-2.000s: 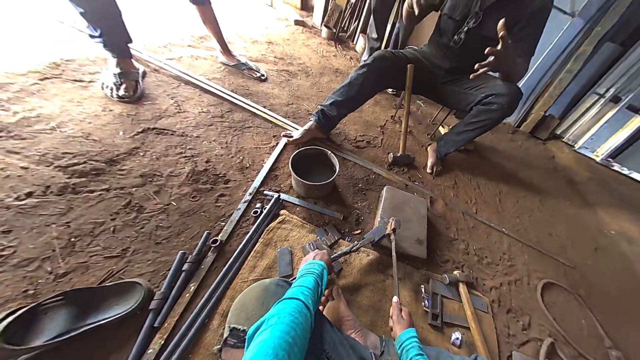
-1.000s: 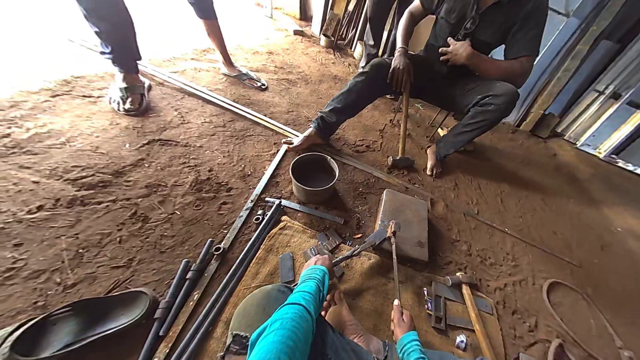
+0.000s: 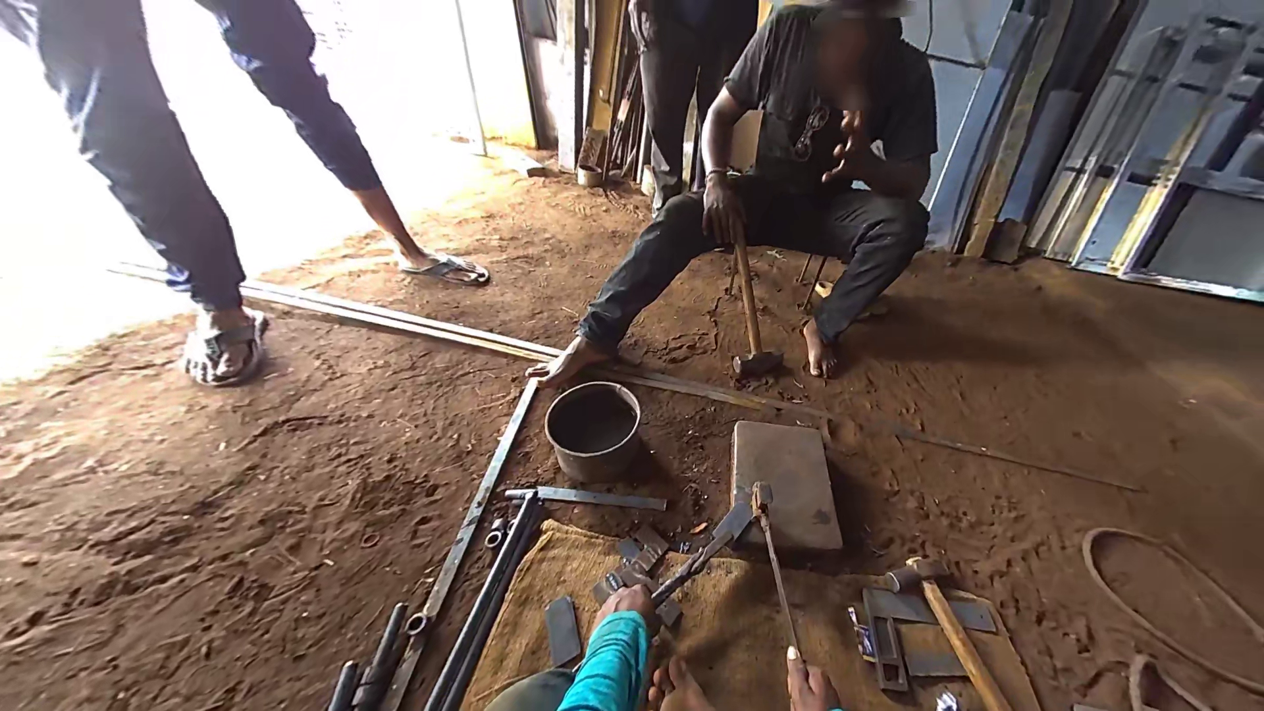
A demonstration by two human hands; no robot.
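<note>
My left hand (image 3: 629, 602) grips the handles of dark metal tongs (image 3: 691, 570), whose far end meets a flat grey metal piece (image 3: 734, 521). In my right hand (image 3: 810, 681) is the lower end of a thin metal rod (image 3: 777, 568); its thicker tip (image 3: 761, 497) is beside the flat piece, over the left edge of a rectangular metal block (image 3: 790, 474). Whether tip and piece touch, I cannot tell. Several small flat metal plates (image 3: 563, 632) lie on burlap sacking (image 3: 528, 592) near my left hand.
A round metal pot (image 3: 592, 434) stands beyond the sacking. Long metal bars (image 3: 474, 523) and dark tubes (image 3: 484, 612) lie at left. A wooden-handled hammer (image 3: 958, 632) rests at right. Opposite, a seated person (image 3: 839, 128) holds a sledgehammer (image 3: 750, 306); another person's legs (image 3: 168, 148) are at left.
The seated person's raised hand has moved up from the chest to near the face. My hands keep much the same hold on the tongs and the rod.
</note>
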